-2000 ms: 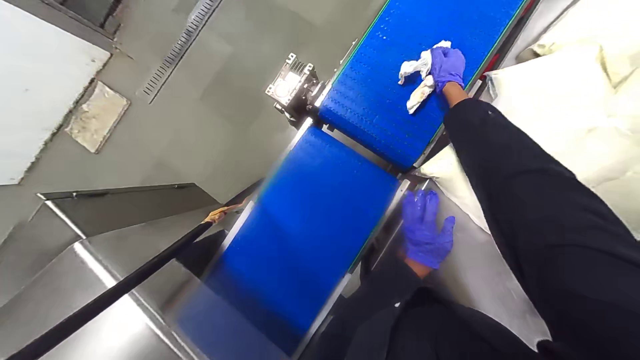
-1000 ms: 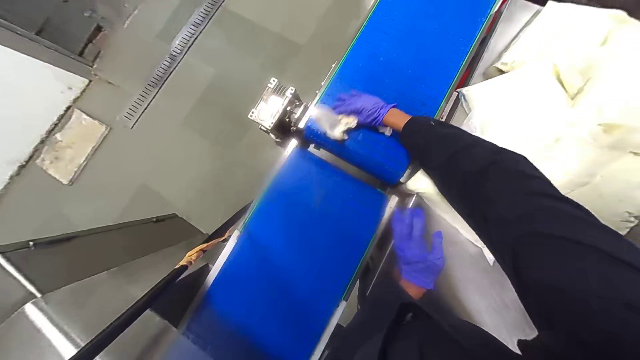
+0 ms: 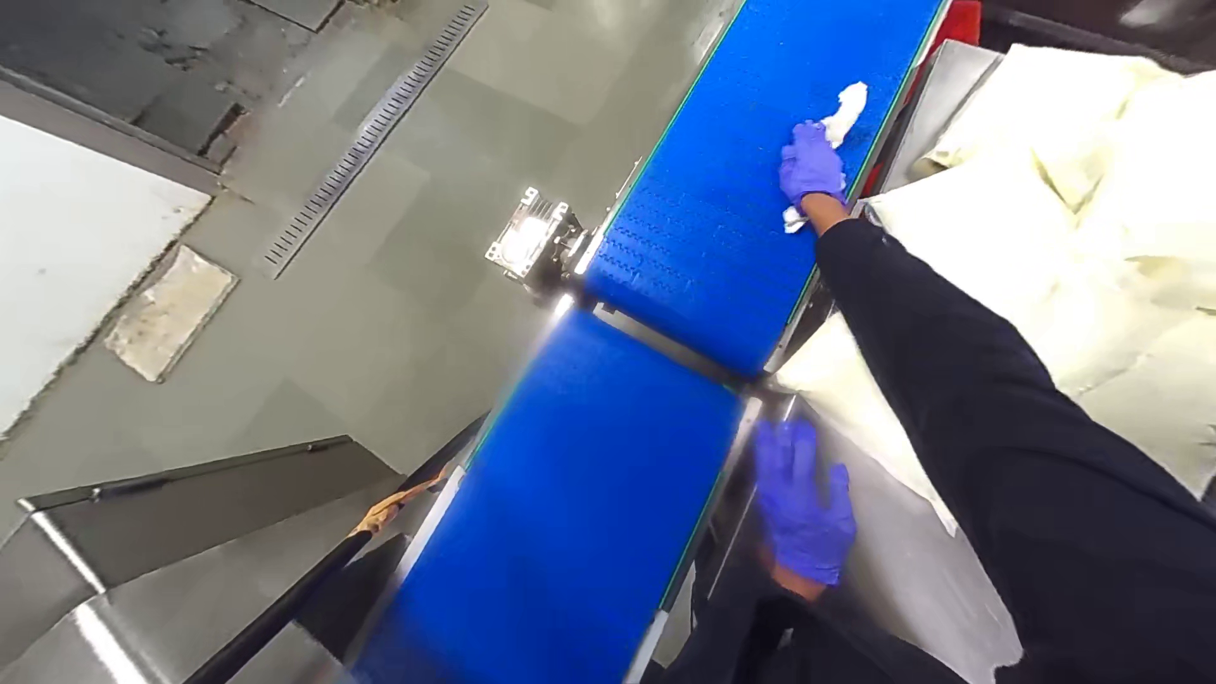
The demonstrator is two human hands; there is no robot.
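My right hand (image 3: 813, 163), in a purple disposable glove, presses a crumpled white cloth (image 3: 845, 114) on the far blue conveyor belt (image 3: 703, 190), near its right edge. Parts of the cloth stick out above and below the hand. My left hand (image 3: 804, 503), gloved alike, has its fingers spread and holds nothing. It lies over the stainless steel surface (image 3: 883, 560) beside the near blue conveyor belt (image 3: 570, 494). A narrow gap parts the two belts.
Pale cream sheeting (image 3: 1064, 237) is heaped along the right side. A metal motor housing (image 3: 532, 236) juts out at the left of the belt joint. Steel panels (image 3: 237, 513) and a black pole (image 3: 285, 608) stand lower left. A slotted floor drain (image 3: 375, 138) runs beyond.
My right hand first went with the cloth to the left side of the far belt near the joint, then back to the right and farther up. My left hand stays beside the near belt.
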